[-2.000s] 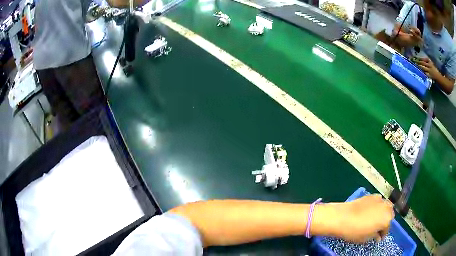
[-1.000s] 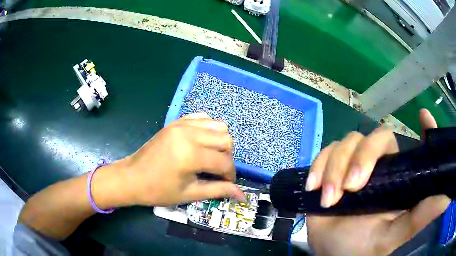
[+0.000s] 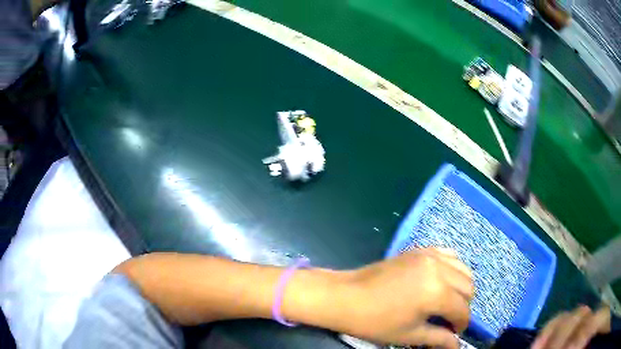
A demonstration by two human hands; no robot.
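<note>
The blue screw tray [image 3: 545, 272], full of tiny silver screws, lies at the lower right. My left hand [image 3: 415, 296], with a purple wristband, is over the tray's lower left edge, fingers curled; whether it holds a screw cannot be told. My right hand [image 3: 575, 328] is at the bottom right, cut off by the edge, around the black electric screwdriver [image 3: 514, 338], of which little shows. A white strip of the fixture [image 3: 359, 341] shows under my left wrist; the rest and any unit in it are hidden or out of frame.
A white unit with a yellow block [image 3: 299, 150] lies on the dark-green bench. Beyond the pale rail [image 3: 408, 102], an open unit [image 3: 485, 82] and a white housing [image 3: 515, 99] lie on the green belt beside a dark bar [image 3: 528, 136]. A white-lined bin [image 3: 54, 252] is at left.
The view has swung left, so the tray and my hands appear further right and lower. The screwdriver and my right hand are now mostly out of frame, and the unit in the fixture no longer shows.
</note>
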